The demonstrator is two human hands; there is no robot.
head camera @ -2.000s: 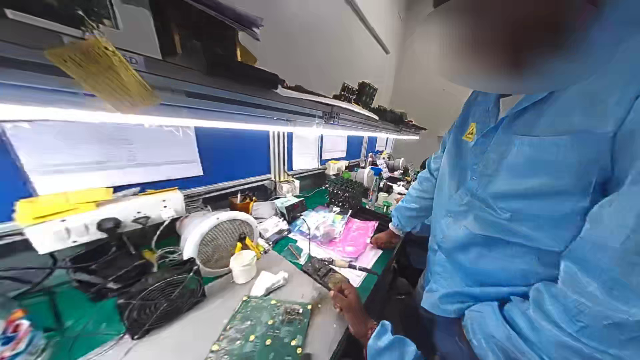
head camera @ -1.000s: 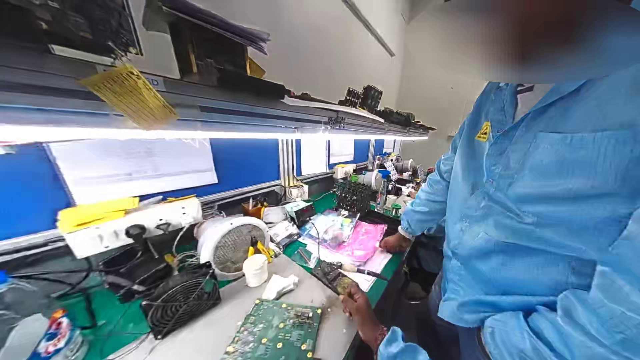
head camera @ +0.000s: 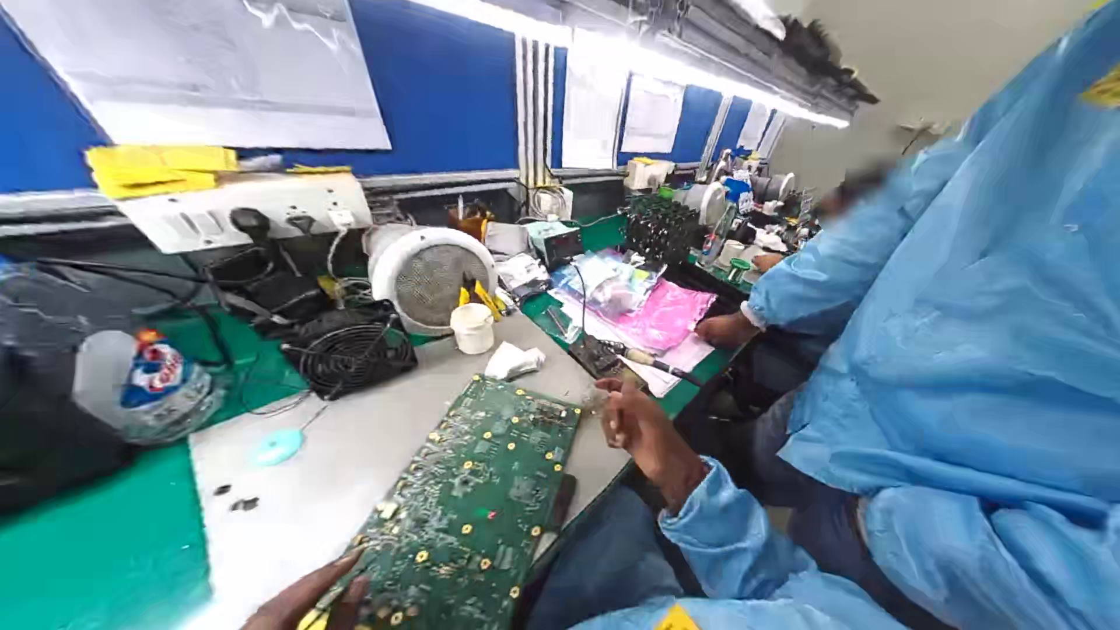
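Observation:
A long green circuit board [head camera: 477, 499] lies over the grey mat, its far end tilted to the right. My left hand [head camera: 311, 595] grips its near left edge, partly cut off by the frame, with something yellow at the fingers. Just right of the board's far corner is my right hand [head camera: 639, 433], fingers curled and thumb near the fingertips; a small blurred thing shows there, too unclear to name. A soldering iron [head camera: 652, 360] lies beyond this hand, beside a dark block [head camera: 595, 354]. A crumpled white tissue [head camera: 514, 360] and a white cup [head camera: 472, 328] are past the board.
A black fan [head camera: 354, 350], round fume extractor [head camera: 437, 276] and yellow-handled cutters [head camera: 479, 297] stand behind. Clear plastic bottles [head camera: 153, 385] are at left, a pink bag [head camera: 669, 315] farther right. A co-worker's hand [head camera: 728, 331] and blue sleeve [head camera: 814, 280] are close on the right.
My left hand has come into view at the board's near edge. The view has tilted down and shows more of the board. The co-worker remains at the right.

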